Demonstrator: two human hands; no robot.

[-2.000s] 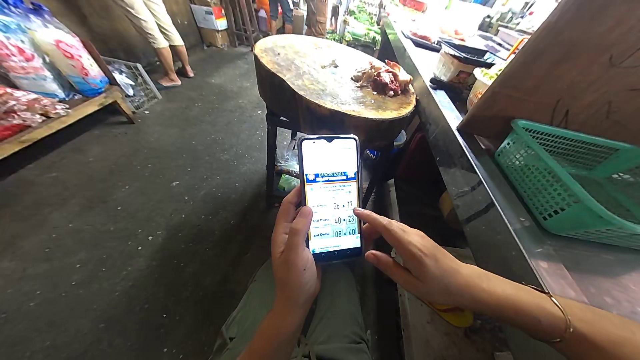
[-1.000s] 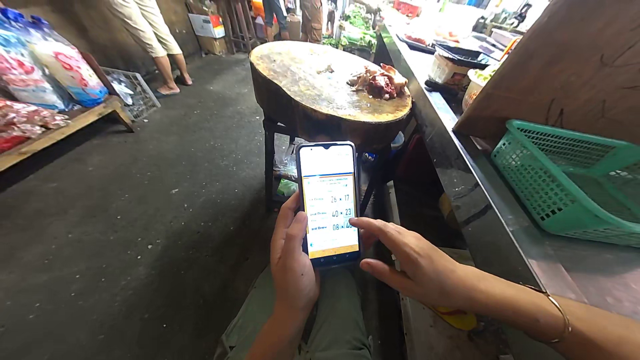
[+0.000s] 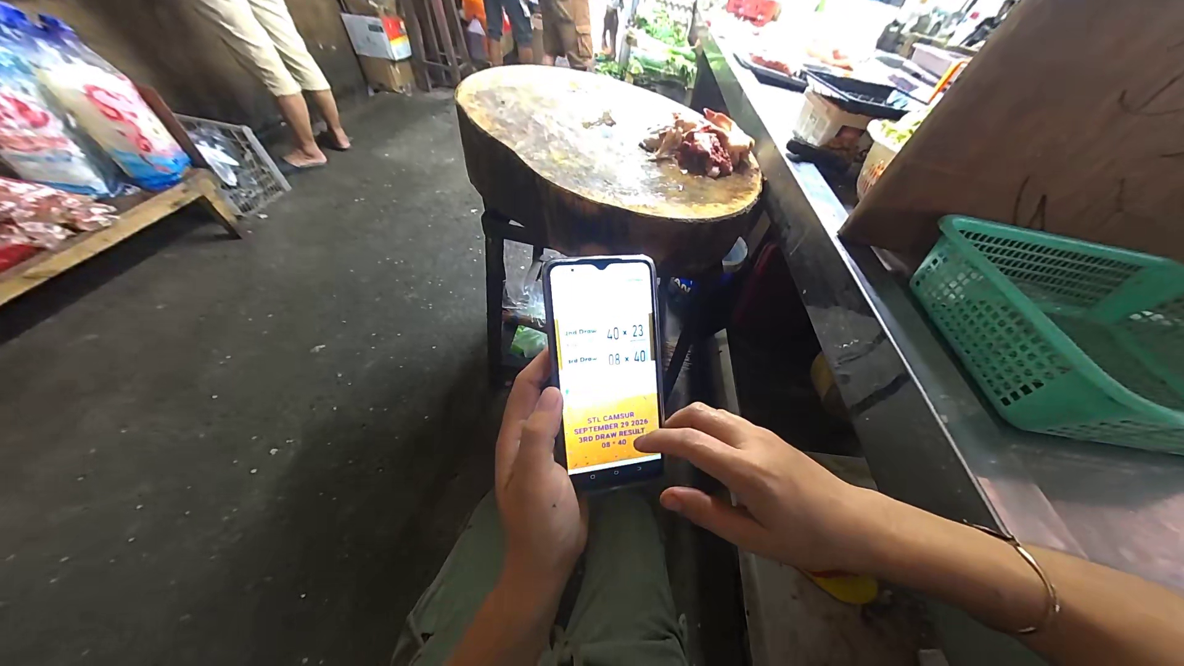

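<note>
A lit smartphone (image 3: pixel 606 370) is held upright above my knees by my left hand (image 3: pixel 541 462), with the fingers behind it and the thumb along its left edge. The screen shows text and digits over a yellow block. My right hand (image 3: pixel 749 481) has its index fingertip at the lower right of the screen, thumb apart below; it holds nothing. A thin bracelet (image 3: pixel 1041 578) circles the right wrist. Beyond the phone stands a thick round wooden chopping block (image 3: pixel 564 139) on dark legs, with raw meat pieces (image 3: pixel 708 148) at its right side.
At right, a green plastic basket (image 3: pixel 1045 342) sits on a metal-edged counter (image 3: pixel 888 370), near a brown board (image 3: pixel 1036 139) and food containers. A low wooden bench (image 3: pixel 111 236) at left bears filled plastic bags (image 3: pixel 120 111). A person's legs (image 3: pixel 287 83) stand at the back left, others farther off.
The content on the phone screen has shifted upward, bringing a yellow block with text into view. My left hand still holds the phone, and my right fingertip remains near its lower right.
</note>
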